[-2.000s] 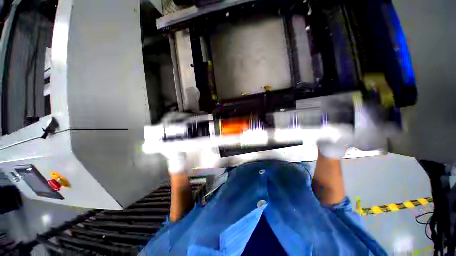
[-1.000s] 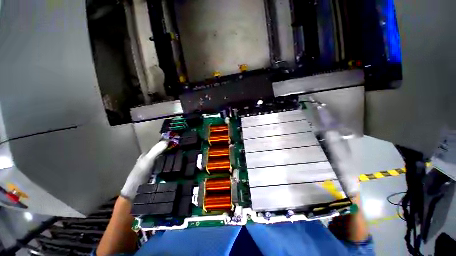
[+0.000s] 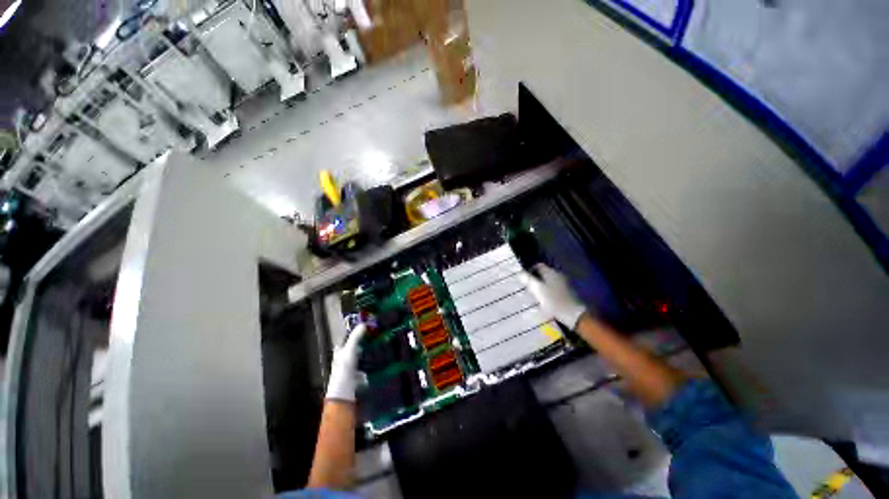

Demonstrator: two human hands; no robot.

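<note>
The large green printed circuit board [image 3: 458, 336] lies component side up over the machine opening, at or in the black carrier. It shows orange coils [image 3: 430, 333] down the middle, pale parallel bars [image 3: 497, 308] on the right and black blocks on the left. My left hand [image 3: 345, 366], in a white glove, is at the board's left edge. My right hand [image 3: 554, 297], in a white glove, is at its right side by the pale bars. Both hold the board; the fingertips are partly hidden. A black plate [image 3: 483, 448] lies in front.
Beyond the far rail [image 3: 429, 226] stand a black tape dispenser [image 3: 353, 216] with a yellow top, a yellow tape roll [image 3: 436, 203] and a black box-like object [image 3: 472, 148]. Grey machine housings [image 3: 210, 322] flank the opening left and right.
The board, earlier tilted up and then held face up near my body, has moved forward over the opening between my hands. The view has swung up to show the dispenser and floor beyond.
</note>
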